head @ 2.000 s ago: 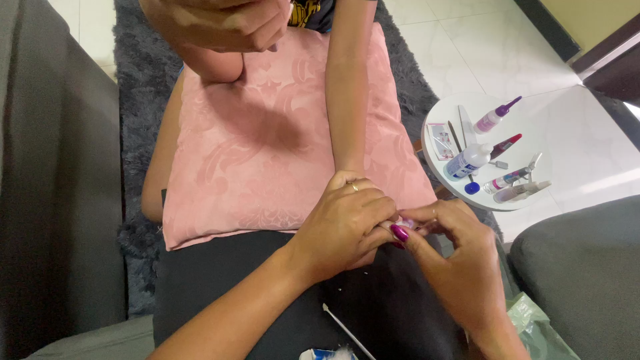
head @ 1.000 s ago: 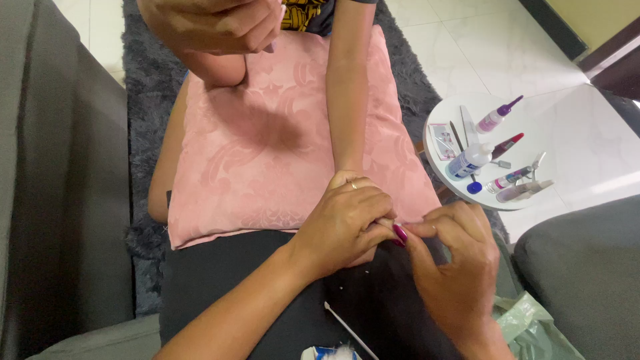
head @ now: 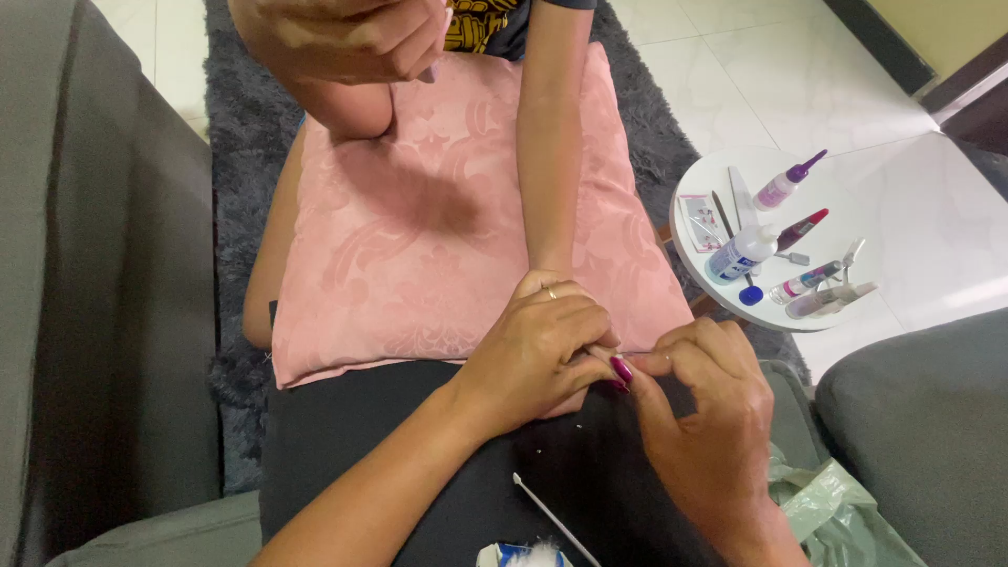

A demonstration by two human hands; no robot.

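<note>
My left hand [head: 543,346], with a ring on one finger, is closed around the other person's hand [head: 555,283] at the front edge of a pink patterned cushion [head: 441,260]. Magenta nail polish shows on a fingertip beside my right hand [head: 701,386]. The thumb and fingers of that hand are pinched at the held fingertip; something thin shows between them, too small to name. A metal manicure tool [head: 551,516] lies on the black cloth [head: 378,441] below, next to white cotton [head: 535,557] in a blue and white packet.
At the right, a round white table [head: 693,272] bears a nail file [head: 740,197], a bottle with a purple nozzle [head: 776,189], a clear bottle of liquid [head: 740,256] and several nail products. A green plastic bag [head: 835,504] lies at the lower right. The other person's second arm [head: 339,102] rests on the cushion.
My right hand's fingers have shifted slightly around the held fingertip. My left hand keeps its hold on the other person's hand.
</note>
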